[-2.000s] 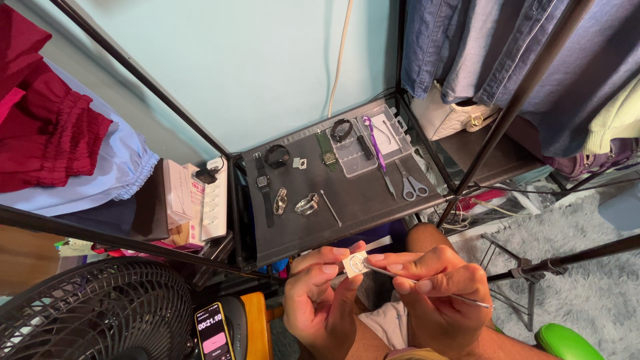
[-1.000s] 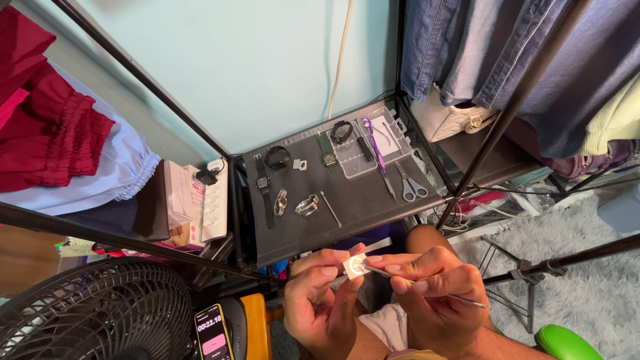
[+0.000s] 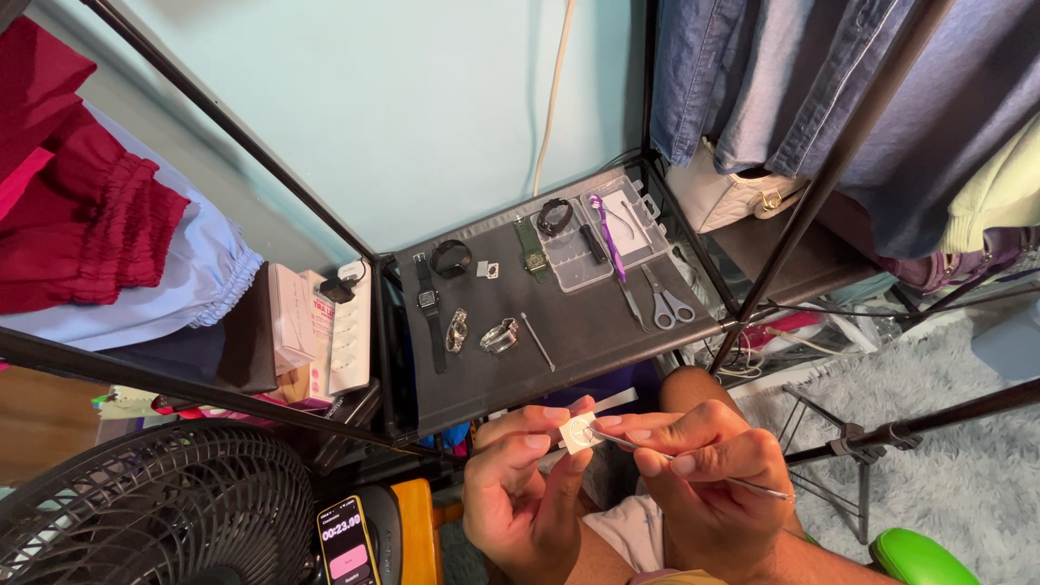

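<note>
My left hand [image 3: 524,483] pinches a small white square piece [image 3: 578,433] with a round outline on it. A thin metal pick [image 3: 691,463] lies between the fingers of my right hand [image 3: 715,479], its tip at the face of the white piece. Beyond the hands, on a black shelf [image 3: 487,390], lie a black digital watch [image 3: 427,299], a green-strapped watch [image 3: 534,252], metal-band watches [image 3: 498,335], a dark bracelet-like band [image 3: 451,258] and a metal rod [image 3: 538,341]. Scissors [image 3: 671,309], tweezers [image 3: 633,307] and a purple-handled tool [image 3: 608,237] are at the right.
A clear plastic case [image 3: 581,272] stands open at the shelf's back right. At lower left are a black fan [image 3: 154,504] and a phone [image 3: 349,540] showing a timer. Black rack poles [image 3: 821,195] frame the shelf; a tripod [image 3: 849,447] stands at right.
Both hands stay in nearly the same place, with the pick's tip at the white piece throughout. The phone's timer has advanced.
</note>
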